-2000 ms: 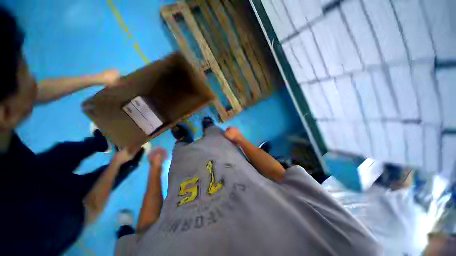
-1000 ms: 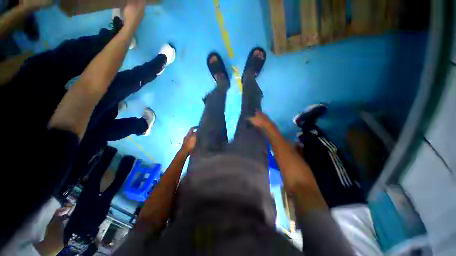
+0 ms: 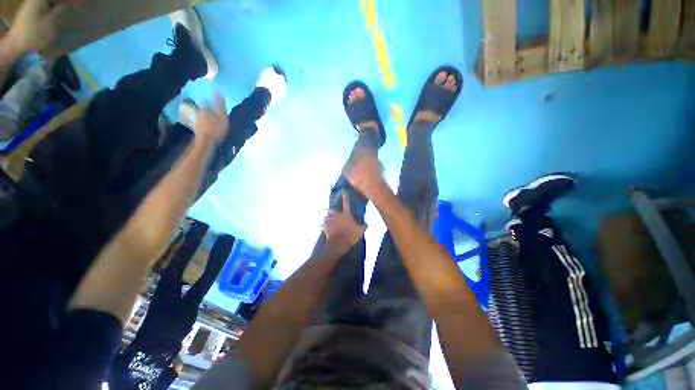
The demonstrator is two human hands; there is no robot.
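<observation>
No box or label is in my hands. My left hand [image 3: 343, 227] is at the grey trouser leg [image 3: 411, 171] on my left side, its fingers curled against the cloth and thumb pointing up. My right hand [image 3: 364, 175] reaches across to the same leg, just beyond my left hand, and is closed on the cloth. Both hands are slightly blurred, so the exact finger grip is hard to see. My feet in dark open sandals [image 3: 362, 110] stand on the blue floor.
A wooden pallet [image 3: 526, 61] lies at upper right. A person in dark clothes [image 3: 99, 152] stands at left beside a brown carton [image 3: 114, 27]. Blue plastic stools stand at left [image 3: 245, 270] and right [image 3: 461, 247]. A striped trouser leg [image 3: 575, 297] is at right.
My hands have moved from separate legs to one leg on my left side. The neighbour's hand has left the carton and moved lower. The view has shifted, showing more of the right stool.
</observation>
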